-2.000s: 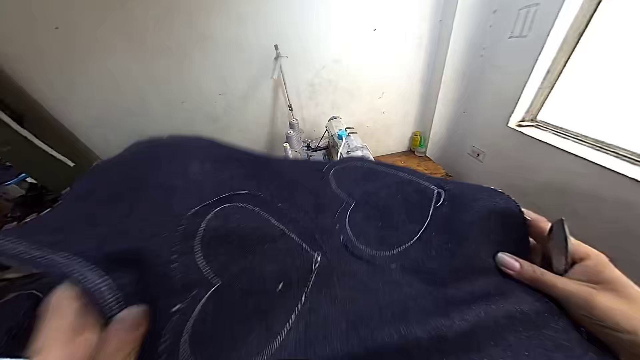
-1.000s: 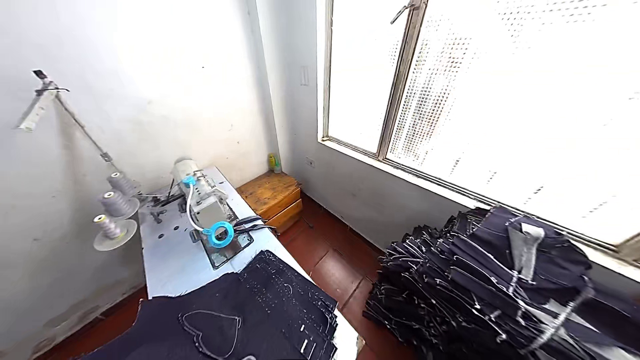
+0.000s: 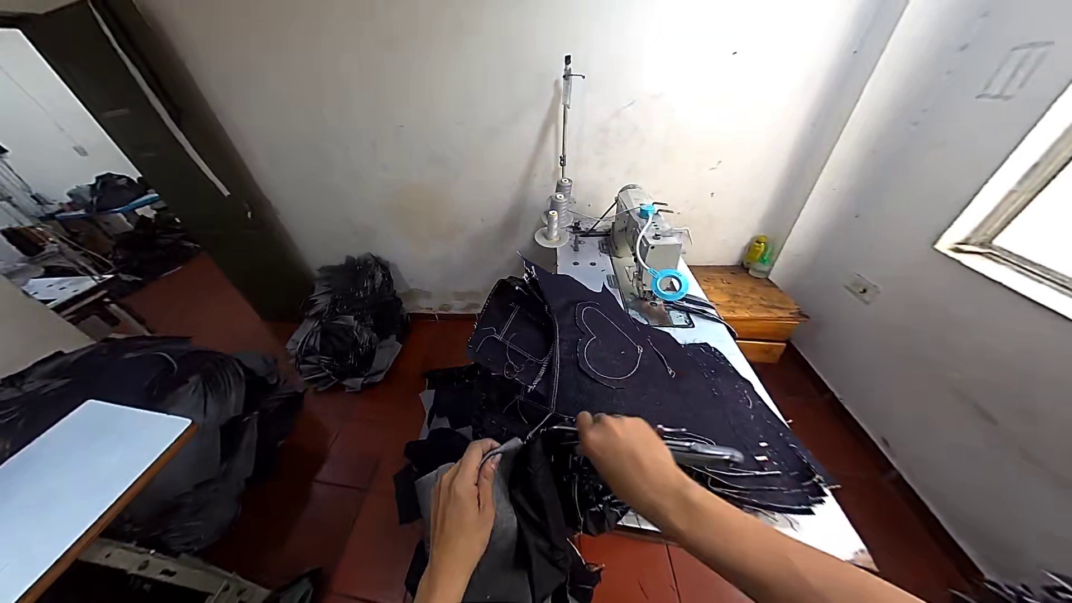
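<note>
My left hand [image 3: 465, 498] pinches the edge of a grey and dark fabric piece [image 3: 502, 536] at the lower middle. Just to its right, my right hand [image 3: 628, 456] is closed around a metal hand tool [image 3: 703, 453], probably thread snips, whose tip points left at the fabric edge near a seam. Beyond both hands, dark denim panels [image 3: 670, 385] lie over the sewing table, one with a stitched heart outline [image 3: 610, 342]. A denim piece with overlocked edges [image 3: 515, 335] hangs at the table's left side.
An industrial sewing machine [image 3: 649, 243] with a blue ring stands behind the panels, beside thread cones [image 3: 553, 219]. A wooden cabinet [image 3: 745, 301] is in the corner. Fabric bundles [image 3: 347, 322] sit on the floor at left, near a pale tabletop [image 3: 84, 494].
Two seconds ago both hands held up a denim piece with two stitched hearts; now they are low at a fabric edge. The view has swung right and back.
</note>
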